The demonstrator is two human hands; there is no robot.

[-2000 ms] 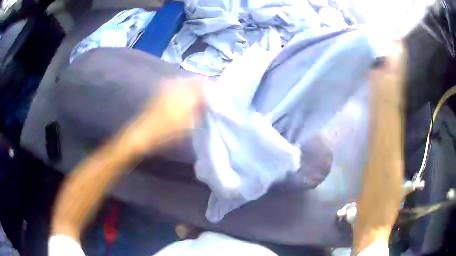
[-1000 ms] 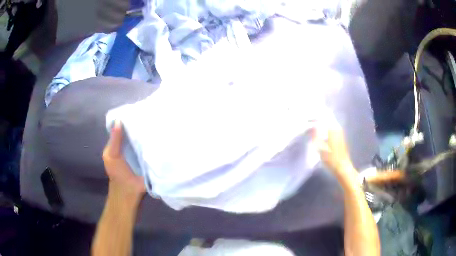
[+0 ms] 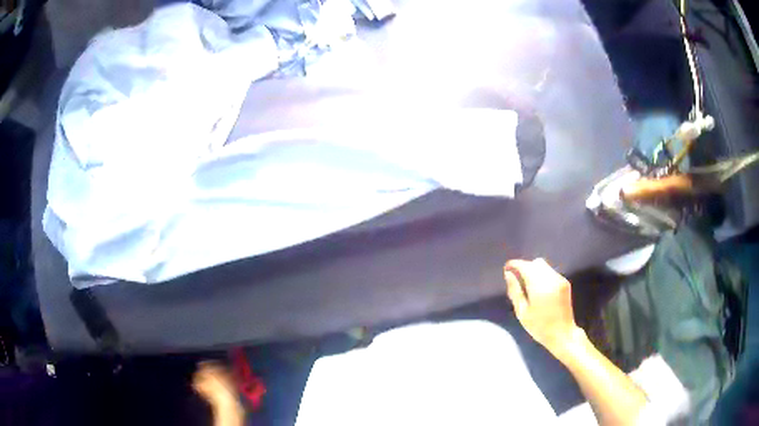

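Observation:
A light-blue shirt (image 3: 158,183) lies on the grey ironing table (image 3: 399,266). Its body is bunched at the left and a sleeve (image 3: 333,179) stretches right, ending in a cuff (image 3: 495,154). My right hand (image 3: 537,295) is at the table's front edge, below the cuff and apart from it, fingers curled with nothing seen in them. My left hand (image 3: 215,387) is low, in front of the table edge, small and blurred; its fingers cannot be made out. Neither hand touches the shirt.
A steam iron (image 3: 620,200) with a brown handle stands at the table's right edge, with a hose (image 3: 689,66) rising behind it. Crumpled light-blue shirts (image 3: 291,25) lie at the far edge. A black object (image 3: 96,316) is at the left front edge. Dark-green cloth (image 3: 678,308) shows at the right.
Both hands have let go of the light-blue cloth and moved down to the table's front edge. The shirt now lies with its body at the left and a sleeve extended to the right.

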